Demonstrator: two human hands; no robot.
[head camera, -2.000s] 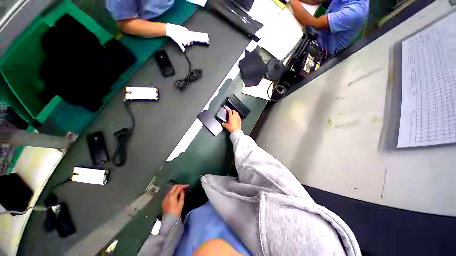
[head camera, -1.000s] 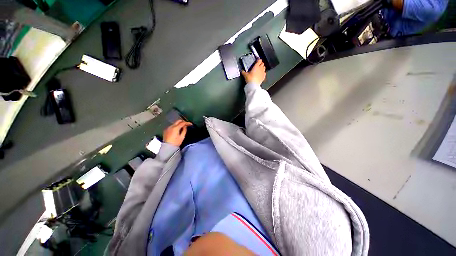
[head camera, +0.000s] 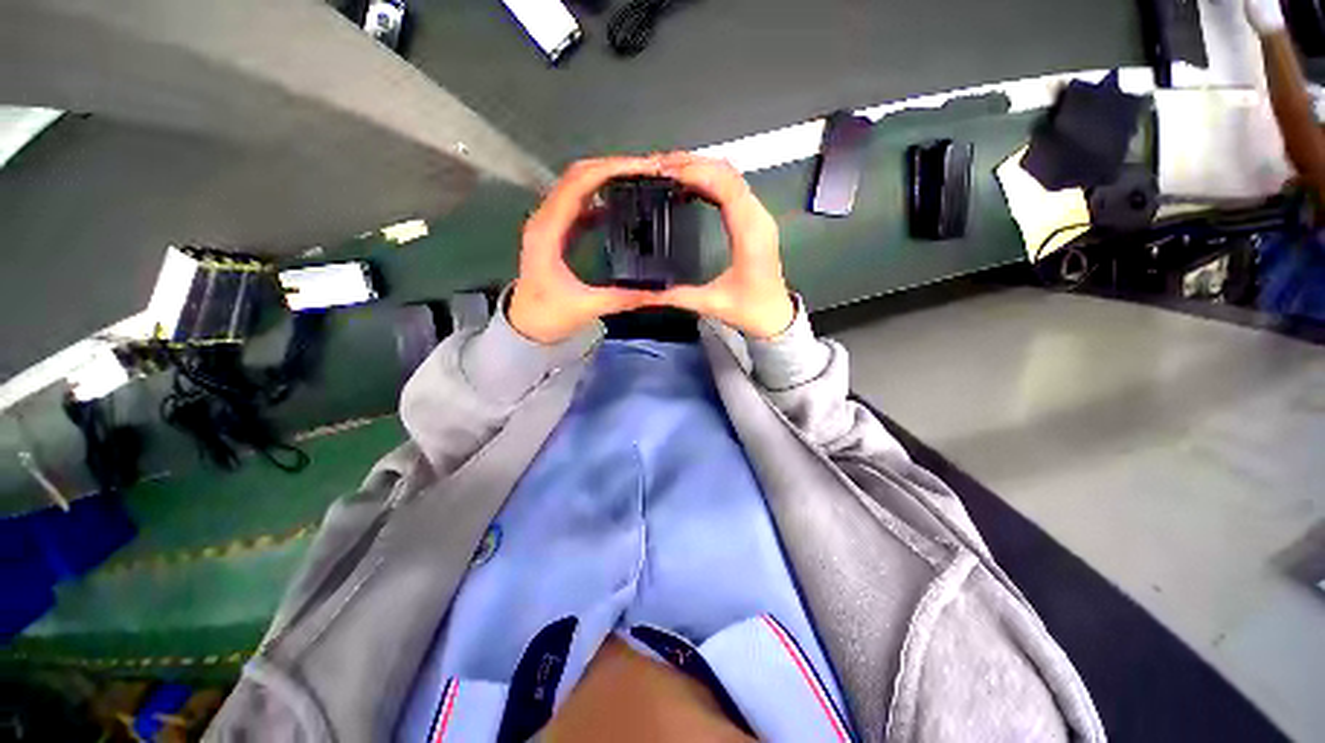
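Observation:
Both bare hands hold black case parts in front of my chest, at the middle of the view. My left hand (head camera: 560, 254) and my right hand (head camera: 748, 247) curve round the black case parts (head camera: 654, 232) from both sides, with thumbs and fingertips at their near and far ends. Whether the parts are one piece or two side by side cannot be told. On the green bench (head camera: 785, 261) to the right lie a flat dark case half (head camera: 841, 164) and a pair of black case halves (head camera: 942, 189).
At left are a white inner unit (head camera: 329, 285), a stack of units with yellowish edges (head camera: 208, 296) and black cords (head camera: 233, 407). Another white unit (head camera: 546, 25) and a coiled lead (head camera: 635, 25) lie beyond. Another person's arm (head camera: 1287, 87) shows at the far right.
Both hands have come together before my chest. My right hand has left the case halves on the bench at the right, bringing a black part. The view has turned.

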